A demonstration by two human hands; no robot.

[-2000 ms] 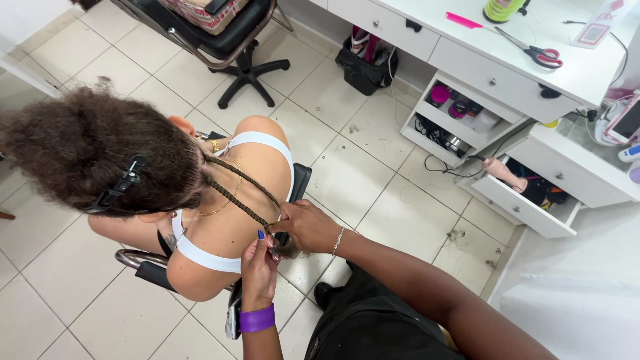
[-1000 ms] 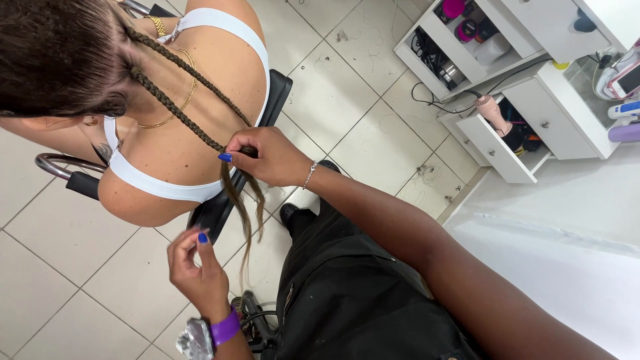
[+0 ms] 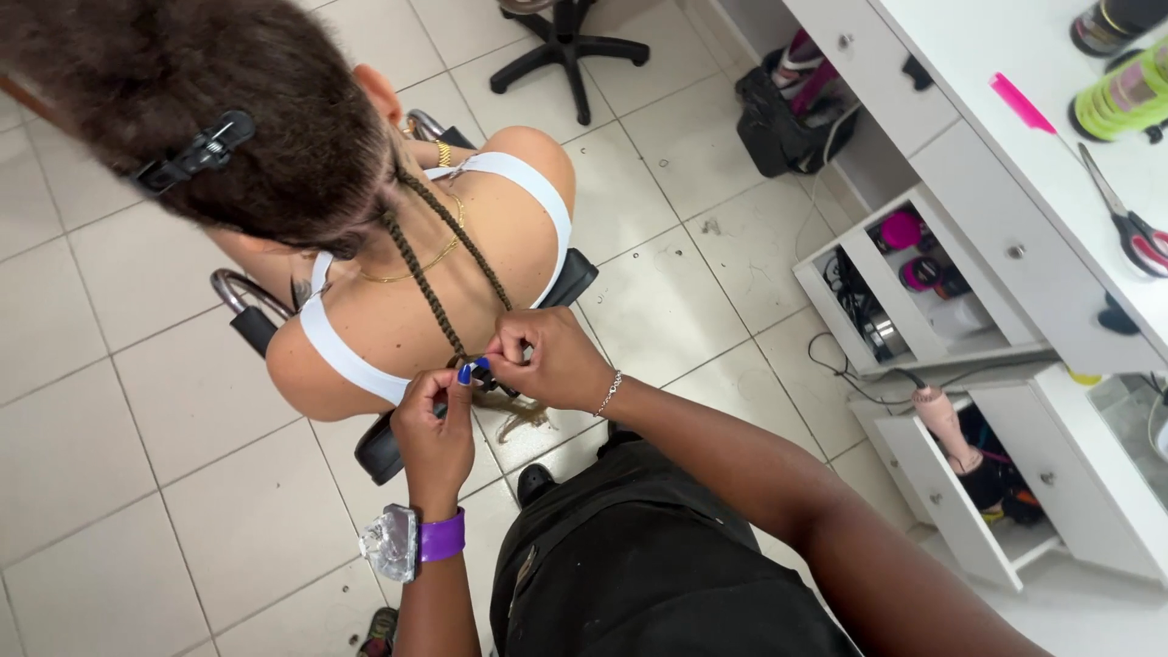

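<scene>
A seated person (image 3: 429, 301) has their back to me, with two thin braids down it. The nearer braid (image 3: 422, 283) ends at my fingers; the other braid (image 3: 470, 242) runs behind my right hand. My left hand (image 3: 438, 415) pinches at the nearer braid's end, a purple band (image 3: 442, 537) with a clear holder on its wrist. Touching the same spot, my right hand (image 3: 547, 360) has its fingers curled closed on the braid's end. Loose hair tips (image 3: 516, 411) hang below my hands. A black hair clip (image 3: 199, 153) holds up the rest of the hair.
At the right, a white counter (image 3: 1004, 36) bears a pink comb (image 3: 1020, 102), scissors (image 3: 1127, 214) and a green bottle (image 3: 1118, 96). Below are open compartments and an open drawer (image 3: 949, 497) with a hair dryer (image 3: 944, 424). A black bag (image 3: 776, 119) and a wheeled chair base (image 3: 568, 55) stand on the floor.
My left hand, apart from the braids one second ago, is now up against my right hand at the nearer braid's end. The view has shifted to show more of the head and counter.
</scene>
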